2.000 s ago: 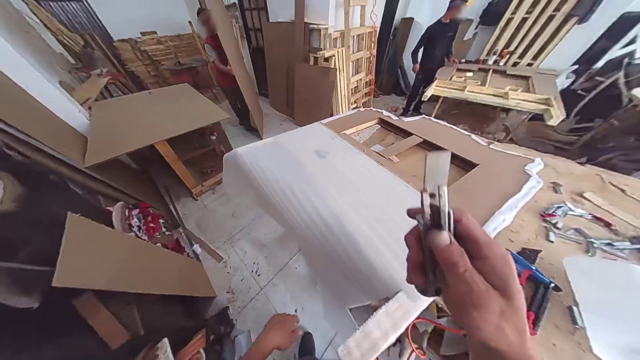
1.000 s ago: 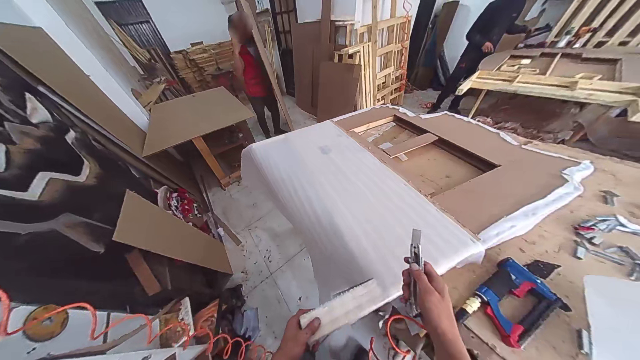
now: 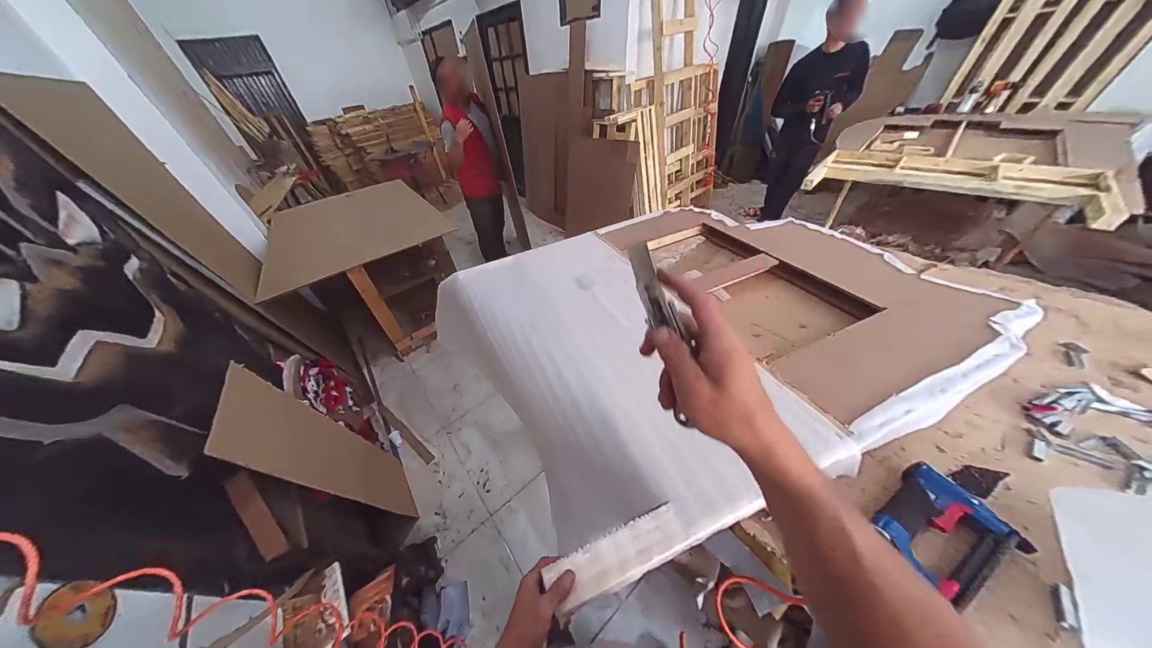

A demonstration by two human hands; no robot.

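My right hand [image 3: 706, 360] grips a metal hand tool [image 3: 655, 297] with a flat blade pointing up, seemingly a utility knife, above a sheet of white foam [image 3: 558, 360]. The sheet lies over a brown fiberboard frame [image 3: 936, 333] with a rectangular opening and hangs down on the left. At bottom center my left hand [image 3: 538, 598] holds the near end of a pale strip [image 3: 621, 553], folded or padded, at the sheet's near corner. A blue pneumatic stapler [image 3: 954, 522] lies on the table, right of my right forearm.
Strips of staples [image 3: 1080, 423] and a white sheet [image 3: 1102, 558] lie at right. An orange coiled hose [image 3: 234, 598] runs along the bottom left. A brown board [image 3: 351, 229] rests on a wooden stand. Two people [image 3: 477, 162] stand beyond, beside another frame on a table [image 3: 972, 171].
My right hand has lifted with the tool from low beside the sheet to above it since one second ago. My left hand stays at the pale strip. The view has shifted.
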